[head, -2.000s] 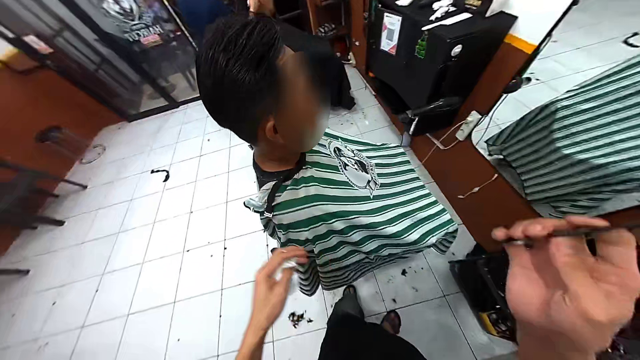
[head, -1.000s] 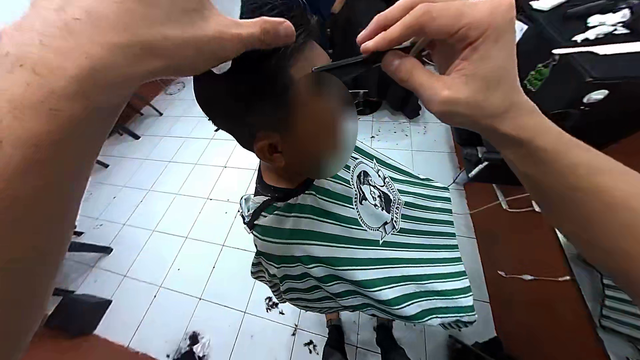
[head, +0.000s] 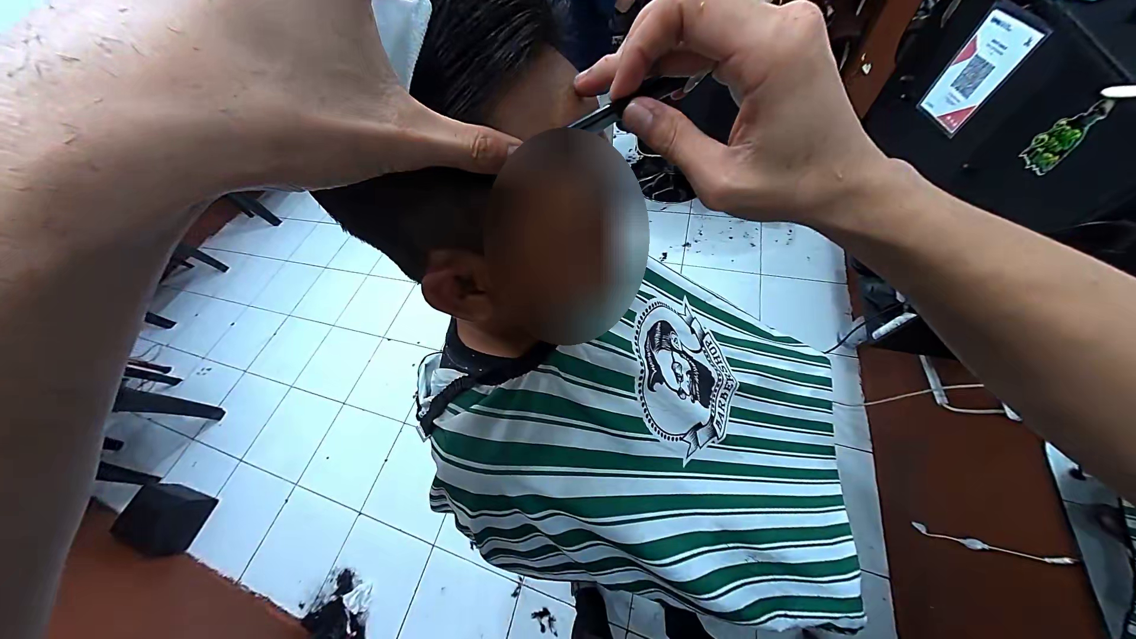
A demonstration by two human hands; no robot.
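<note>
A seated person wears a green-and-white striped barber's cape (head: 639,479), a printed emblem on its chest. My left hand (head: 355,115) reaches in from the upper left, its thumb lying on the dark hair (head: 484,53) near the temple; its other fingers are hidden. White paper or cloth (head: 404,35) shows between this hand and the head; whether I grip it cannot be told. Between the fingertips of my right hand (head: 737,115) is a slim, dark-handled razor (head: 603,114), its front end at the person's forehead. My fingers partly cover the tool.
At the upper right stands a black cabinet (head: 976,177) with a card and a bottle-shaped sticker. A white cable (head: 994,546) lies on the brown surface at right. Dark hair clippings (head: 342,608) are on the white tiles (head: 302,355). Black furniture legs (head: 169,404) stand at left.
Both hands have come up from beside the cape to the person's head, the right one bringing the dark tool. Since one second ago, more white material shows beside my left hand.
</note>
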